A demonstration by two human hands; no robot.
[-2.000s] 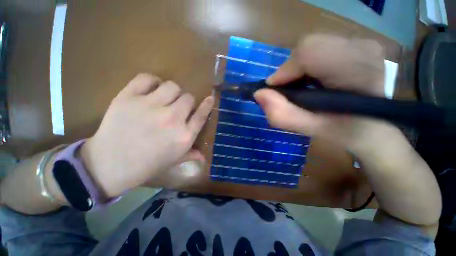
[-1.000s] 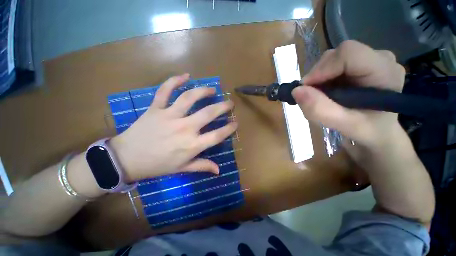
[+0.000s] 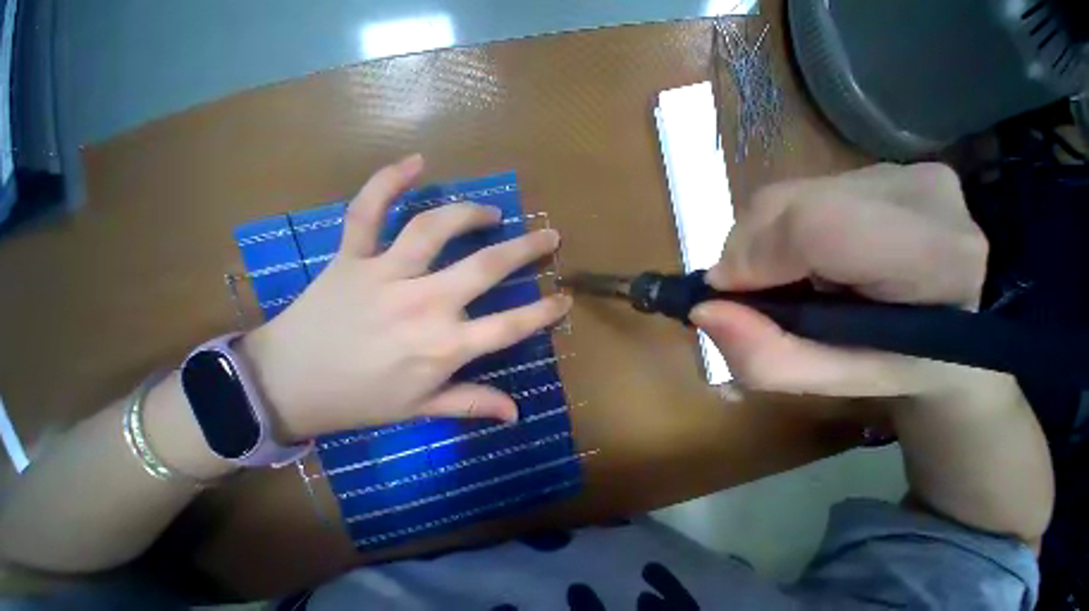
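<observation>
A blue solar cell string [image 3: 466,471] with pale parallel lines lies on the brown table in front of me. Thin tabbing ribbons stick out past its left and right edges. My left hand [image 3: 406,304] lies spread on the string, two fingertips at its right edge; it holds the string flat and partly hides it. My right hand [image 3: 848,281] holds a black soldering iron [image 3: 681,295] like a pen. The iron's metal tip is at the ribbon ends on the right edge, close to my left fingertips; whether it touches them is unclear.
A pile of white strips [image 3: 693,167] lies right of the string, partly behind my right hand. A bunch of thin silver ribbons [image 3: 752,90] is beyond it. A grey round body [image 3: 872,78] stands at the upper right. A grey mat [image 3: 239,60] covers the back. Another white strip [image 3: 12,436] shows at the left edge.
My left hand moved from beside the string onto it, and the string now shows further left in view. Over the last second, the iron's tip moved down along the right edge.
</observation>
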